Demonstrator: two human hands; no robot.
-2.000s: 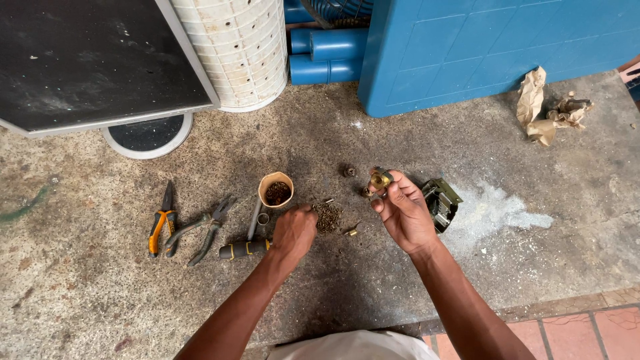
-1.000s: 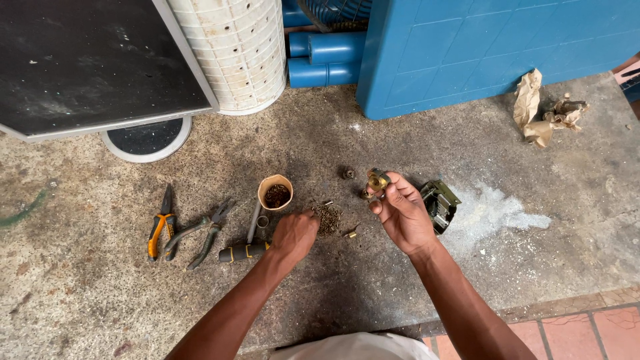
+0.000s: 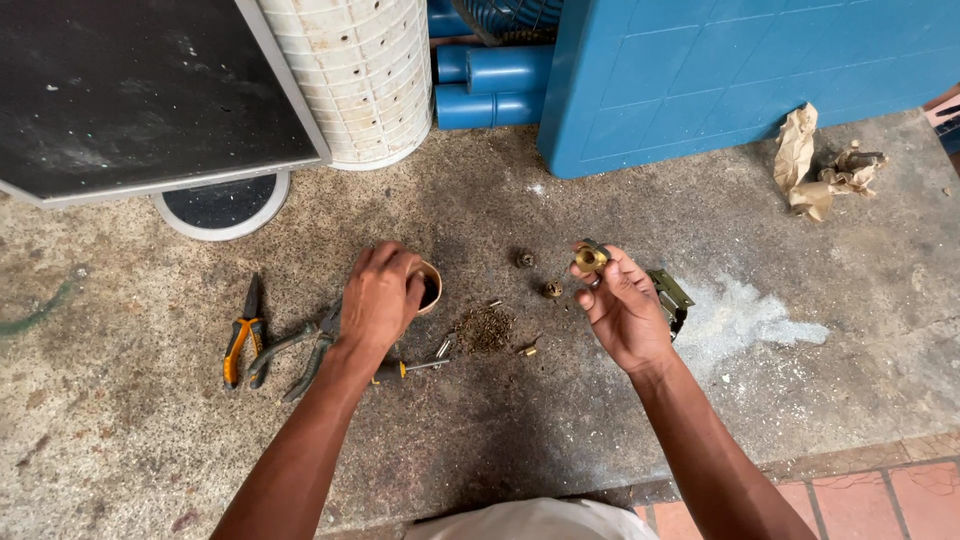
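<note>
My right hand point(image 3: 626, 304) is closed on a brass fitting point(image 3: 591, 258) with a round hole, held up above the concrete. My left hand point(image 3: 382, 292) is at the left rim of a small cup point(image 3: 430, 289) with dark contents; its fingertips are partly hidden, so whether it grips the cup or something in it I cannot tell. Between the hands lie a pile of tiny brass-coloured pieces point(image 3: 486, 328), a small brass part point(image 3: 530, 350) and two round metal parts point(image 3: 525, 258) point(image 3: 553, 289). A screwdriver point(image 3: 409, 367) lies below my left hand, beside small silvery pieces point(image 3: 444, 346).
Orange-handled pliers point(image 3: 244, 337) and dark-handled pliers point(image 3: 300, 356) lie at left. A green metal part point(image 3: 672, 300) and pale powder point(image 3: 735, 319) are right of my right hand. Behind stand a monitor point(image 3: 150, 90), a perforated white cylinder point(image 3: 360, 75) and a blue plastic panel point(image 3: 735, 75). Crumpled paper point(image 3: 796, 157) lies far right.
My left hand has moved from beside the pile of tiny pieces up and left to the cup. My right hand still holds the brass fitting in about the same place.
</note>
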